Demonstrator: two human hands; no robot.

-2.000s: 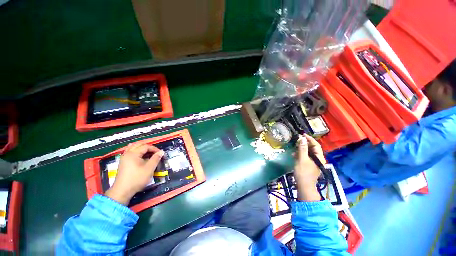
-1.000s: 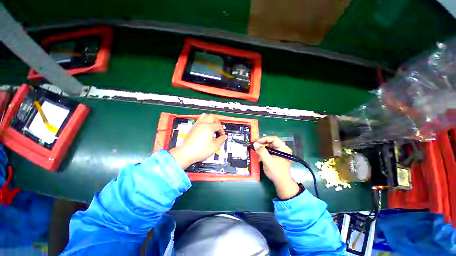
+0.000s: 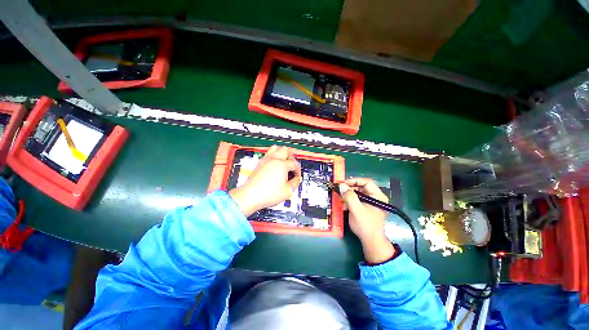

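An open-backed tablet [image 3: 316, 216] lies in a red frame [image 3: 284, 231] on the green bench in front of me. My left hand [image 3: 271, 180] is over the tablet's middle, thumb and fingertips pinched together near the circuit board; whether they hold something small cannot be seen. My right hand [image 3: 365, 209] holds a black soldering iron [image 3: 378, 203] like a pen, its tip over the board's right part. The iron's cord curves down to the right. My left hand hides the tablet's left part.
Another framed tablet [image 3: 74, 149] lies at left, and more [image 3: 307, 90] sit on the rear green lane. At right are a brown block [image 3: 438, 184], pale yellow bits [image 3: 440, 233], a round tin [image 3: 476, 227], a black station [image 3: 516, 222], plastic bags [image 3: 542, 142] and red trays [image 3: 573, 238].
My right hand has brought the iron from beside the tin at right to the tablet. My left hand stays over the tablet. The view has turned rightward-shifting the bench, and more framed tablets show at left.
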